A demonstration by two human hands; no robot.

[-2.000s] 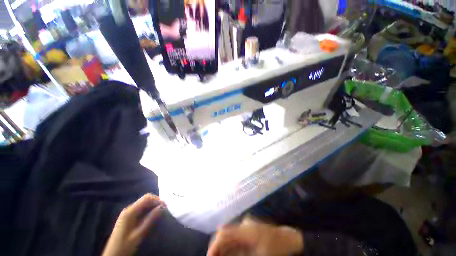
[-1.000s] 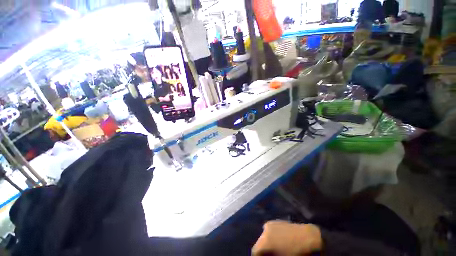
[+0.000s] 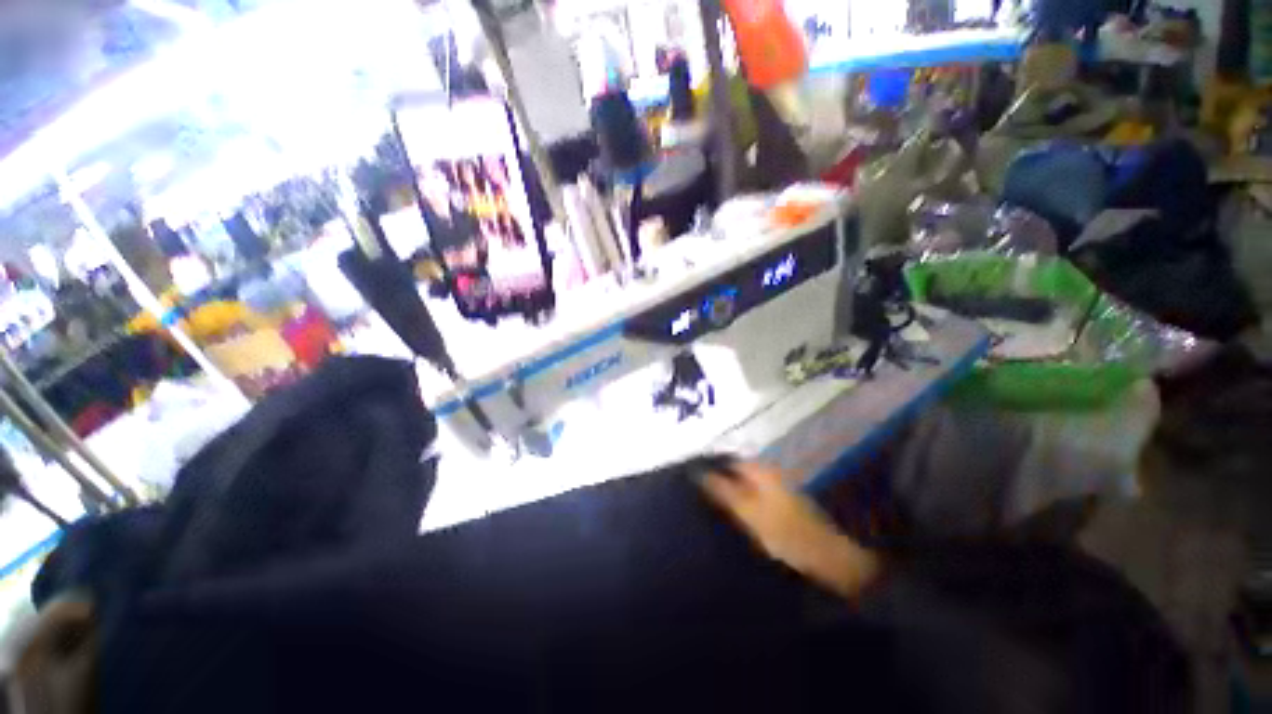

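A large black garment piece [image 3: 558,586] is spread across the front of the white machine bed and towards me. My right hand [image 3: 788,527] holds its far right edge over the bed, slightly blurred. My left hand [image 3: 53,656] is at the bottom left rim, blurred and cut off, at the cloth's left side; its grip cannot be made out. The black garment pile [image 3: 307,460] rises on the left. The sewing machine [image 3: 600,366] stands behind the cloth; the needle area is washed out by glare.
A phone [image 3: 474,207] stands above the machine head. Small black-handled tools [image 3: 684,388] lie under the arm, with a dark cluster [image 3: 879,328] at the bed's right end. A green basket [image 3: 1074,384] with clear bags is right of the table. Fabric heaps lie behind.
The black cloth now covers the bed's front, which was bare. My right hand has moved up from the lap to the bed. My left hand has come into view at the bottom left.
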